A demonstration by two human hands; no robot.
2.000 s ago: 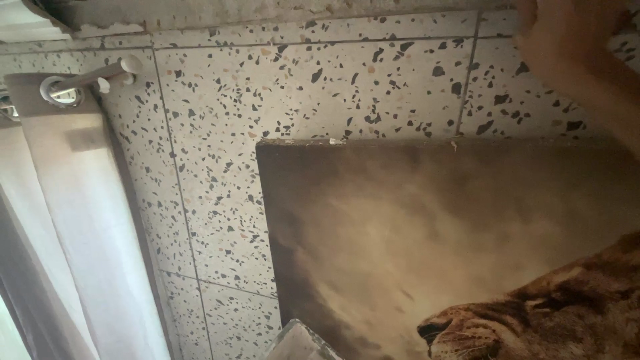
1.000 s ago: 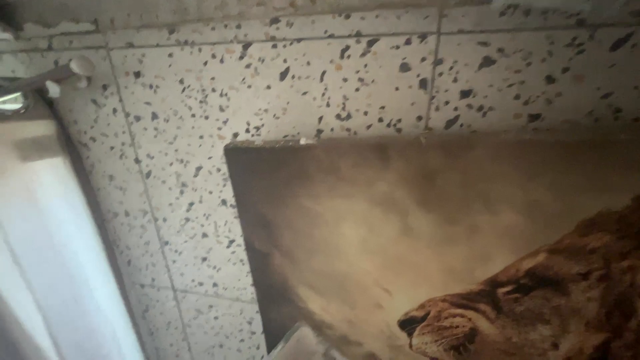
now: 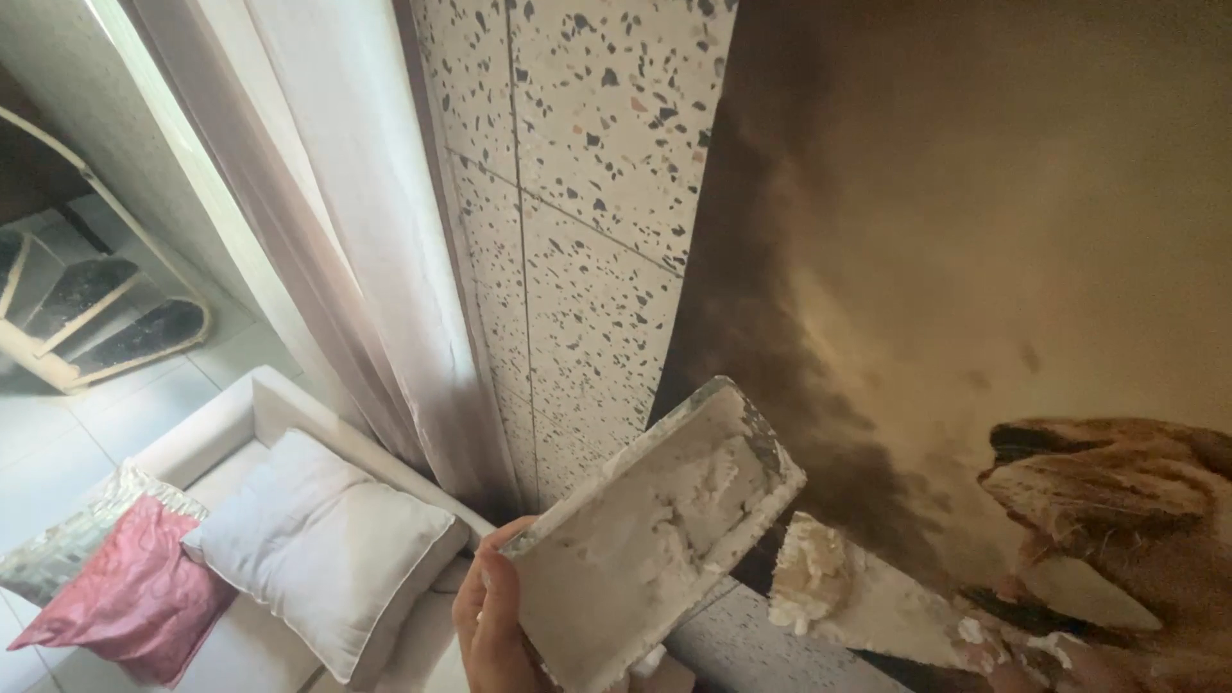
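Note:
My left hand (image 3: 496, 616) grips the near end of a mud pan (image 3: 616, 577), a shallow rectangular tray coated with white plaster or joint compound. My right hand (image 3: 1049, 664), at the lower right, is shut on a putty knife (image 3: 885, 606). A thick lump of compound (image 3: 813, 568) sits on the blade's end, just right of the pan. Compound also smears the fingers of that hand. Behind both hangs a large picture of a lion (image 3: 962, 241) on the wall.
Terrazzo wall tiles (image 3: 597, 231) run left of the picture. A light curtain (image 3: 356, 192) hangs beside them. Below is a pale sofa (image 3: 260, 404) with a white cushion (image 3: 327, 549) and a pink cushion (image 3: 144, 597). A spiral staircase (image 3: 106, 308) stands at the far left.
The view has swung down from the wall top. The pan, only a corner of it visible before, now shows almost whole. My right hand with the putty knife has come into view at the lower right.

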